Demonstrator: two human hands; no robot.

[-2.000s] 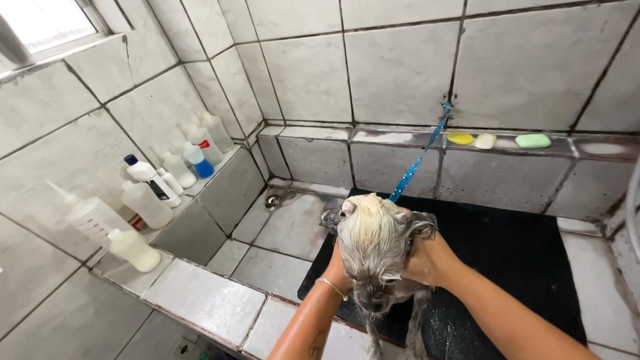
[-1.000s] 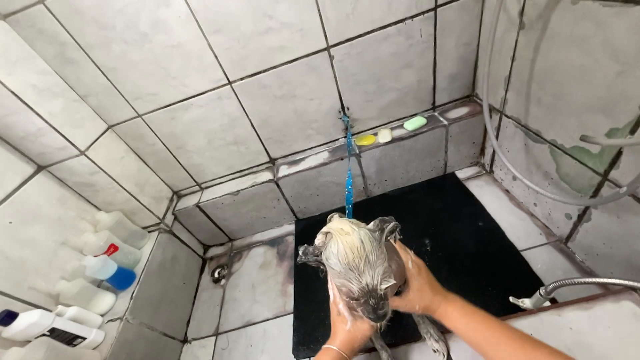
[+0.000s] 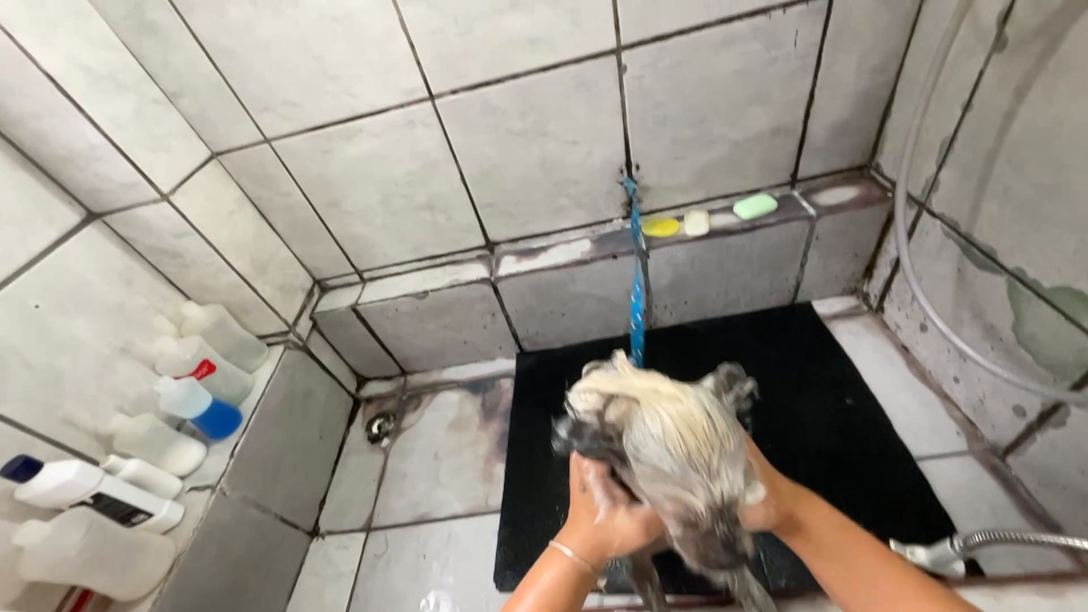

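A small wet dog [image 3: 680,442], its pale head fur lathered and its ears dark, stands on a black mat [image 3: 807,408] facing me. My left hand [image 3: 610,510], foamy and with a thin band at the wrist, holds the left side of its neck and jaw. On the other side, my right hand [image 3: 769,497] is pressed against its cheek, fingers partly hidden behind the fur. A blue leash [image 3: 637,297] runs from behind the dog's head up to a fixing on the tiled wall.
Several bottles [image 3: 212,408] line the left ledge. The back ledge bears a yellow soap [image 3: 660,227], a white soap [image 3: 697,223] and a green soap [image 3: 755,206]. A drain [image 3: 380,427] lies left of the mat; a hose [image 3: 922,297] hangs right, above a shower handle [image 3: 935,554].
The view has swung right since two seconds ago, bringing the hose and shower handle into sight. Both hands stay on the dog's head.
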